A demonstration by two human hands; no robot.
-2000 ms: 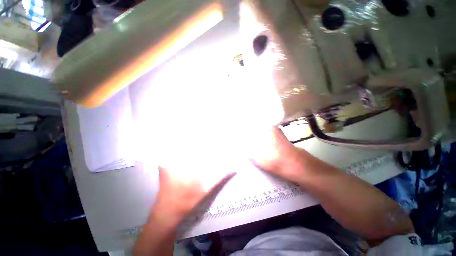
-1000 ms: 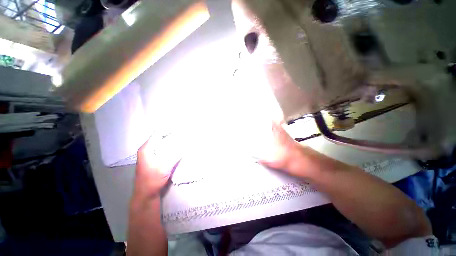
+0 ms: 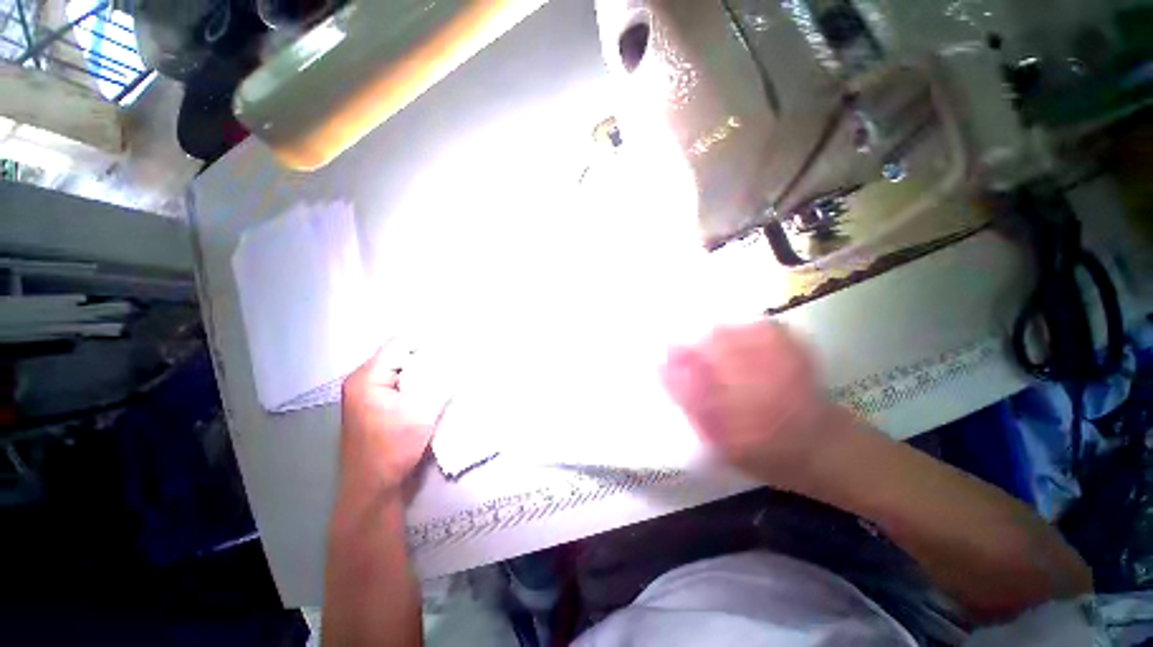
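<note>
A white cut piece (image 3: 465, 451) lies on the table by my left hand, its lower corner showing and the rest lost in lamp glare. My left hand (image 3: 386, 411) holds its left edge, thumb and fingers partly washed out. My right hand (image 3: 749, 389) is blurred, with curled fingers, over the table in front of the machine bed; whether it grips anything cannot be told. The cream sewing machine head (image 3: 759, 114) stands at the upper right. The needle area is hidden by glare.
A stack of white cut pieces (image 3: 297, 303) lies at the table's left. The work lamp (image 3: 367, 82) hangs at upper left. Black-handled shears (image 3: 1072, 303) lie at the right. A printed ruler (image 3: 556, 506) runs along the front edge. Blue cloth (image 3: 1062, 442) is below the right end.
My right hand has drawn back from the machine and its fingers have curled. My left hand has stayed near the same place since a second ago. The view has shifted, showing more of the shears.
</note>
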